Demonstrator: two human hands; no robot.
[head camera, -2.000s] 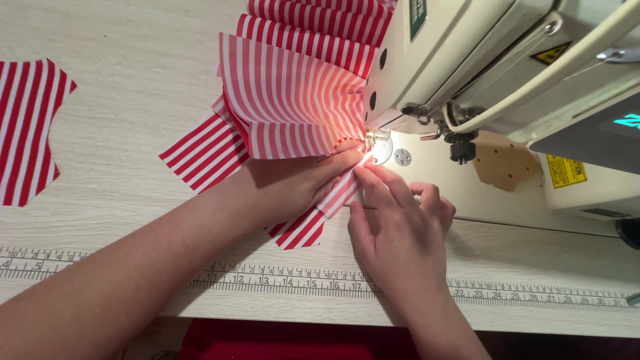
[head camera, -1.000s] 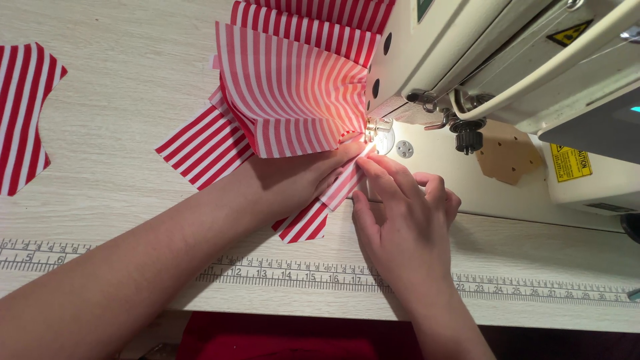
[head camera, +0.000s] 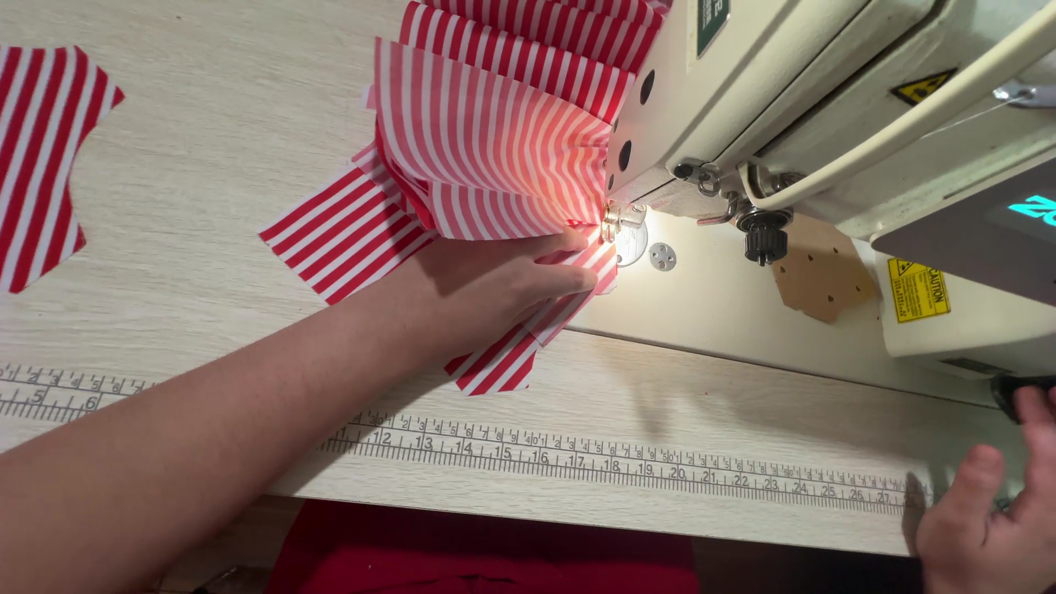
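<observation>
Red-and-white striped fabric (head camera: 495, 124) lies gathered in folds against the presser foot (head camera: 612, 223) of a sewing machine (head camera: 767, 91). My left hand (head camera: 503, 285) presses the fabric flat just left of the foot, its fingers spread on the cloth; it does not grasp it. Below that hand a striped strip end (head camera: 499, 363) sticks out, and another striped flap (head camera: 346, 239) shows on its upper left. At the far right edge my right hand (head camera: 990, 511) has its fingers at a dark round part of the machine (head camera: 1011, 396), probably the handwheel. Part of this hand is out of view, so its grip is unclear.
A separate striped fabric piece (head camera: 37, 157) lies at the far left. A printed ruler scale (head camera: 577, 462) runs along the table's front edge. A tan perforated piece (head camera: 821, 272) lies under the machine arm. Red cloth (head camera: 487, 553) shows below the table edge.
My right hand has left the fabric beside the presser foot and moved to the far right of the machine. My left hand stays on the fabric, with its fingers more visible.
</observation>
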